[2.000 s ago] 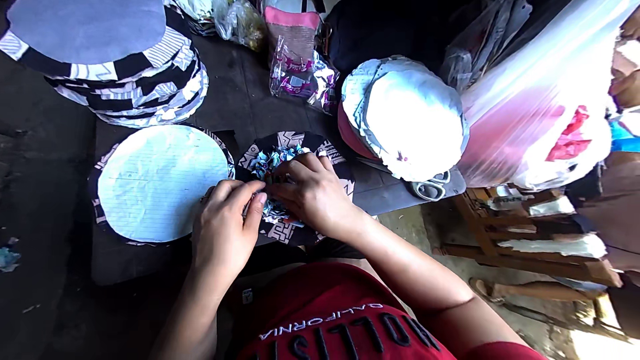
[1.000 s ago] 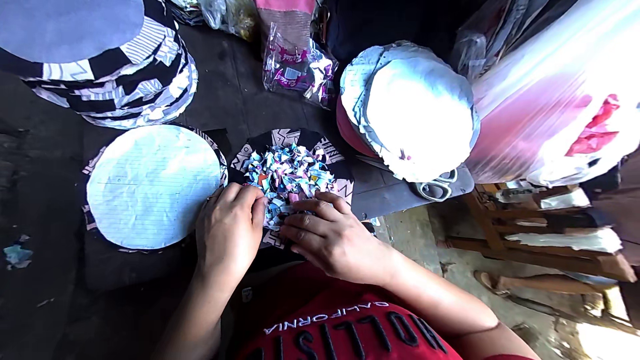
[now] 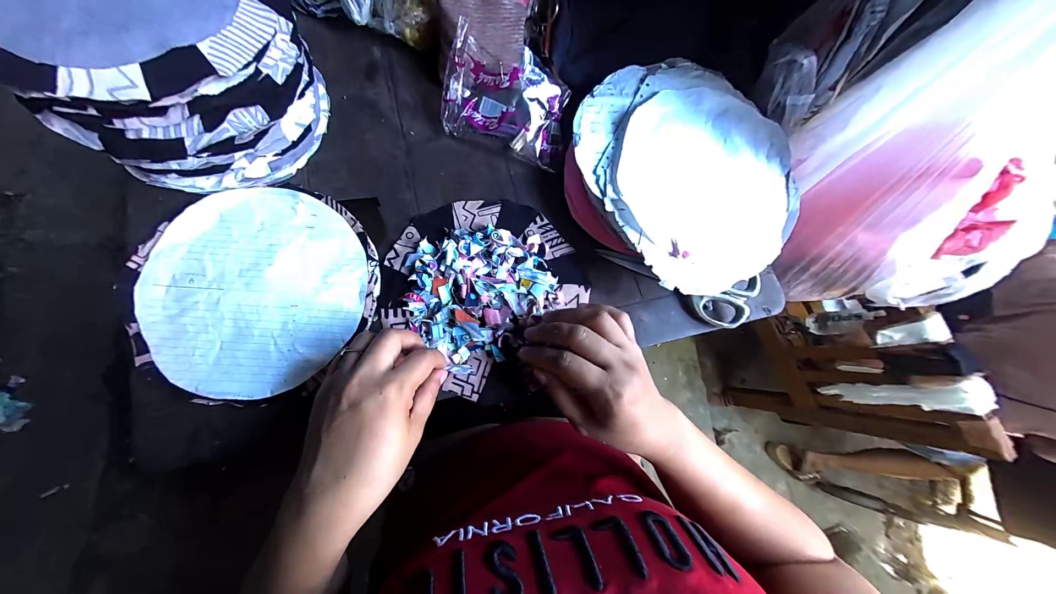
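Note:
A heap of small blue, white and coloured scraps [image 3: 478, 285] lies on a round of black-and-white patterned fabric [image 3: 476, 216] on the dark table. At the heap's lower left edge is my left hand [image 3: 384, 388], thumb and forefinger together at a pale scrap. My right hand [image 3: 590, 367] touches the lower right edge with bent fingers; whether it pinches the fabric or a scrap is not clear. To the left, a disc of lined paper [image 3: 252, 293] rests on another patterned fabric round, beside my left hand.
Stacked patterned fabric rounds [image 3: 206, 107] stand at the upper left. White paper discs [image 3: 701, 173] are piled at the right, with scissors handles [image 3: 722, 307] under their edge. Behind lies a clear printed plastic packet [image 3: 495, 99]. A large plastic bag [image 3: 916, 165] and a wooden rack [image 3: 866, 388] are farther right.
Two seconds ago both hands covered much of the heap. They have since moved apart to its lower edges, and the scraps show spread over the fabric round.

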